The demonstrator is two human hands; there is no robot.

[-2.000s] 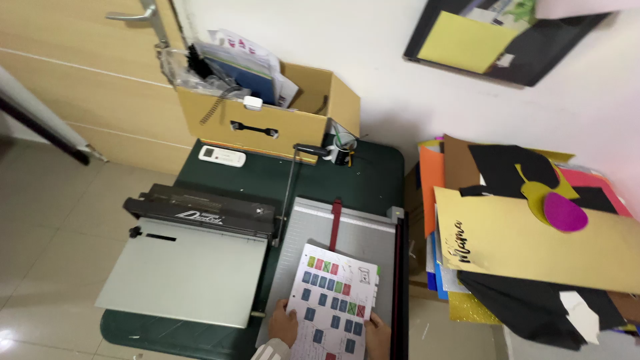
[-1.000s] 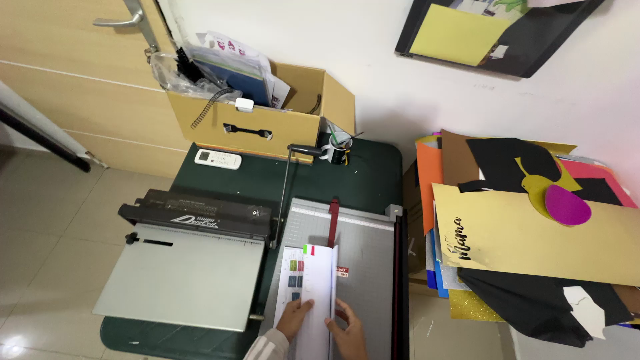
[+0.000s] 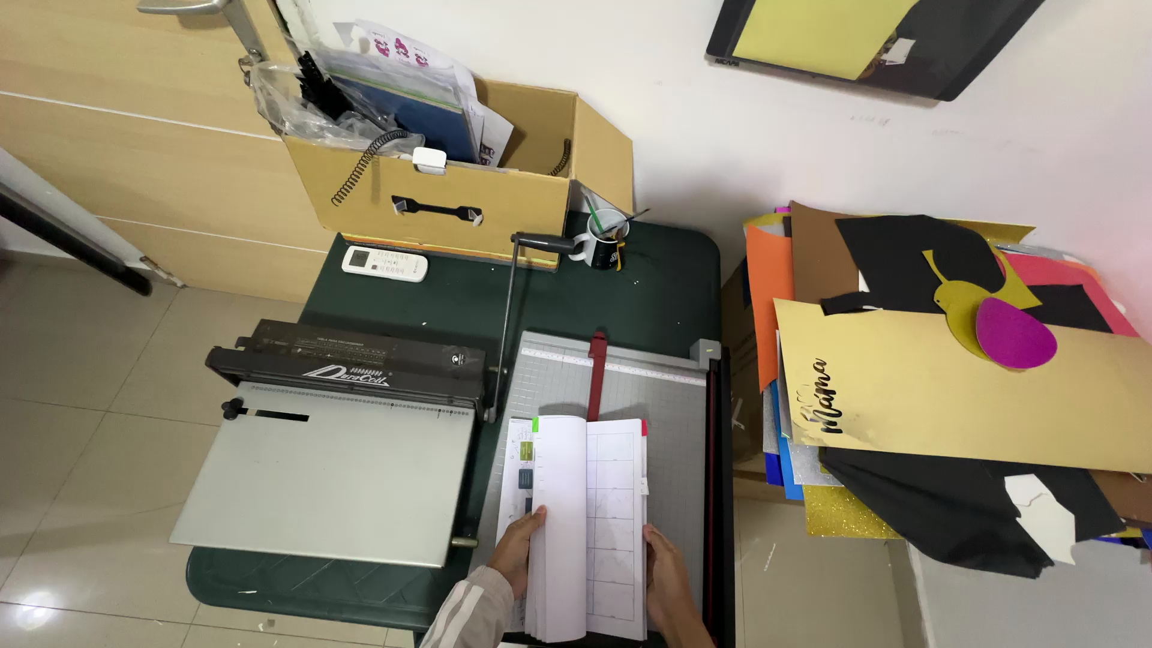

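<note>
A stack of printed planner pages with coloured edge tabs lies over the grey paper trimmer, opened at a page with a grid. My left hand holds the turned-over, curled pages at the left side, thumb on top. At the right edge of the stack, my right hand grips the pages. Part of a sheet with coloured boxes shows under the curled pages at left. A dark red pen-like object lies on the trimmer, just above the pages.
Left of the trimmer stands a coil binding machine with a raised lever handle. Behind are a cardboard box of papers and coils, a white remote control and a mug holding tools. Coloured card sheets are piled at right.
The front sheet with coloured boxes, face up two seconds ago, is now mostly covered by turned pages. The stack has been opened to a grid page, and my hands have moved apart to its sides.
</note>
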